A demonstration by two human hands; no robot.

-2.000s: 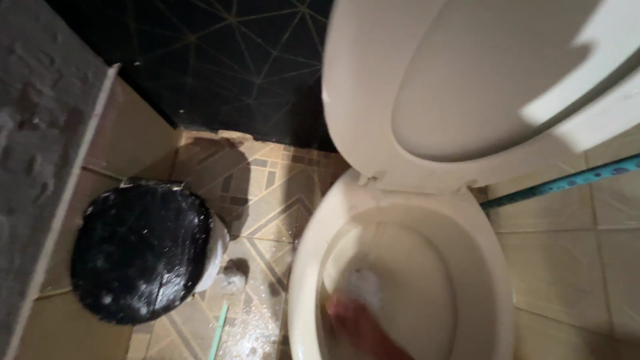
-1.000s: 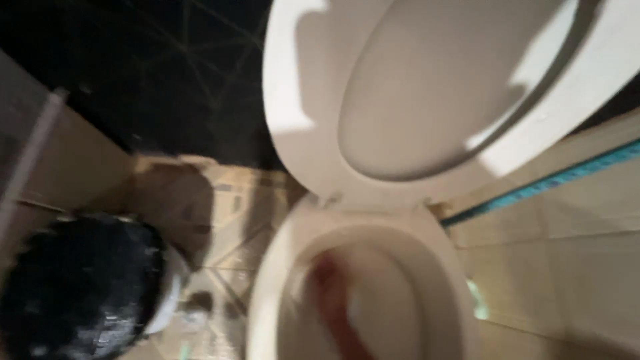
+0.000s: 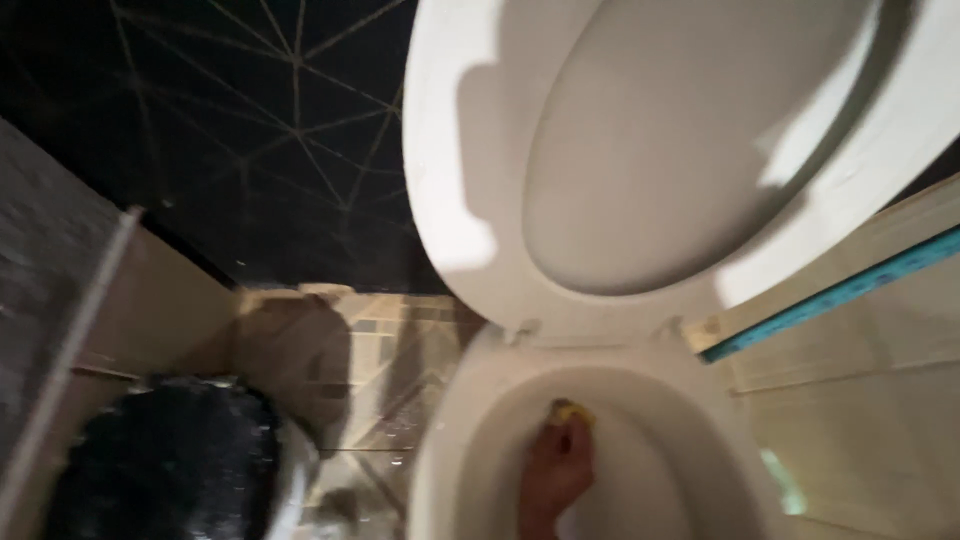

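Observation:
My right hand (image 3: 559, 465) reaches into the bowl of a white toilet (image 3: 442, 457). Its fingers are closed on a small yellow sponge or pad (image 3: 576, 412) with a darker part, held near the upper inner wall of the bowl. Blur and the fingers hide most of the pad, and whether it touches the wall cannot be told. The raised toilet seat and lid (image 3: 660, 150) lean back behind the bowl. My left hand is out of view.
A bin with a black lid or bag over it (image 3: 172, 457) stands left of the toilet on the wet patterned tile floor (image 3: 375, 405). A teal patterned strip or pole (image 3: 832, 296) runs along the right side. Black tiles (image 3: 300, 135) with pale lines cover the back.
My right hand stays inside the bowl and has moved up its inner side. The yellow pad now shows in the fingers. The view has shifted somewhat.

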